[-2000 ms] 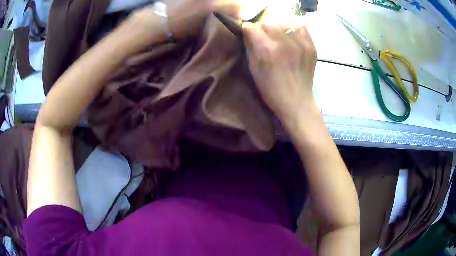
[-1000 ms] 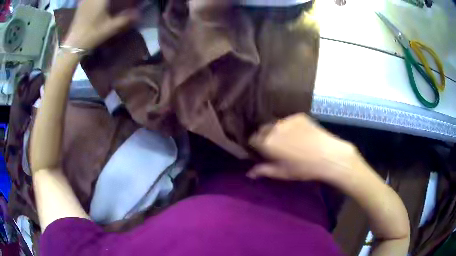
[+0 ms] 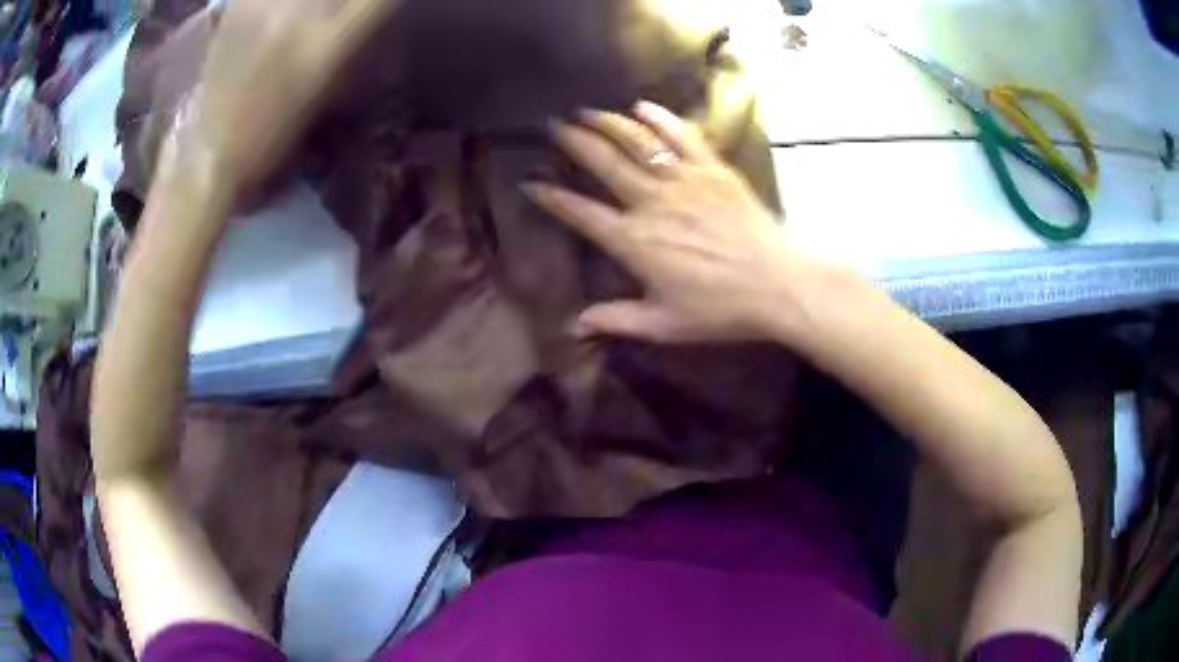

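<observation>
A crumpled mass of brown fabric (image 3: 453, 349) lies on the white table and hangs over its front edge onto my lap. My right hand (image 3: 685, 233) lies palm down on the brown fabric with its fingers spread. My left hand (image 3: 278, 78) is at the upper left over the brown fabric, blurred; its fingertips are unclear. The needle area is not clearly visible behind the fabric, where the lamp light is bright.
Scissors with green and yellow handles (image 3: 1034, 149) lie on the white table (image 3: 879, 194) at the right. A measuring tape (image 3: 996, 291) runs along the front edge. A pale panel with a dark edge line (image 3: 369, 556) hangs left of my lap. Brown pieces (image 3: 963, 517) are below at the right.
My right hand has moved up from the fabric's lower edge and now lies flat on it. My left hand remains at the upper left, slightly shifted. The fabric is rearranged, with more hanging toward my lap.
</observation>
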